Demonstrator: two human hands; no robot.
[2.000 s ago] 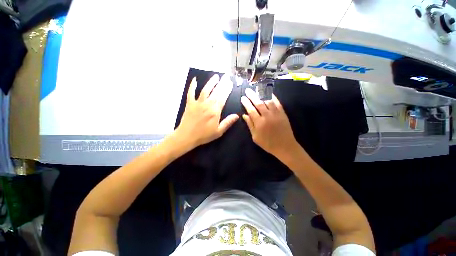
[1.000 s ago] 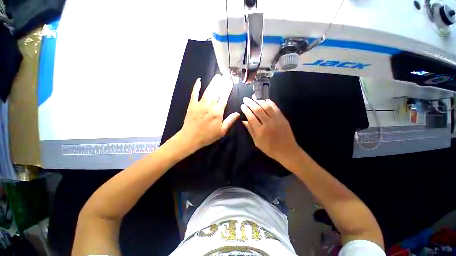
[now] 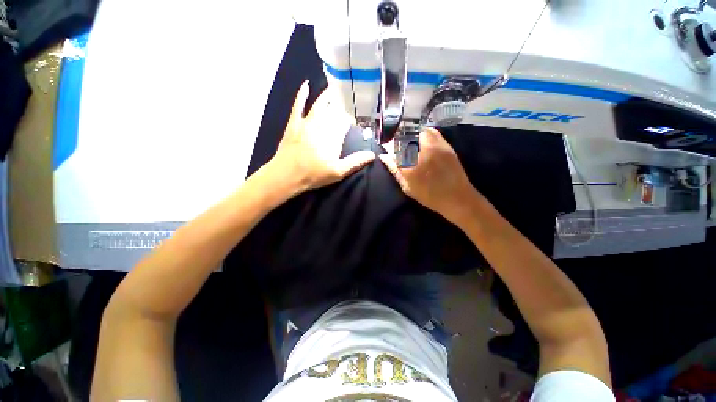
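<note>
The black fabric piece (image 3: 337, 228) lies under the machine and both hands, and hangs over the table's front edge toward the lap. My left hand (image 3: 314, 149) lies on the cloth left of the needle area, fingers spread, thumb pointing right. My right hand (image 3: 433, 174) is at the presser foot area, index finger near the metal parts, thumb on the cloth close to my left thumb. The white sewing machine (image 3: 526, 86) has a blue stripe. The needle tip is hidden by glare and metal parts. I cannot tell whether the right fingers pinch the cloth.
A grey ruler-marked table edge (image 3: 129, 239) runs in front. The control panel (image 3: 667, 126) is on the machine arm at right. A white cable (image 3: 585, 200) loops over the table's right part. A cardboard piece (image 3: 35, 173) and dark garments (image 3: 59, 20) are at the far left.
The cloth's left part has moved away from me, beyond the needle area. My left hand has shifted slightly forward and left. My right hand has turned, its index finger raised to the metal parts.
</note>
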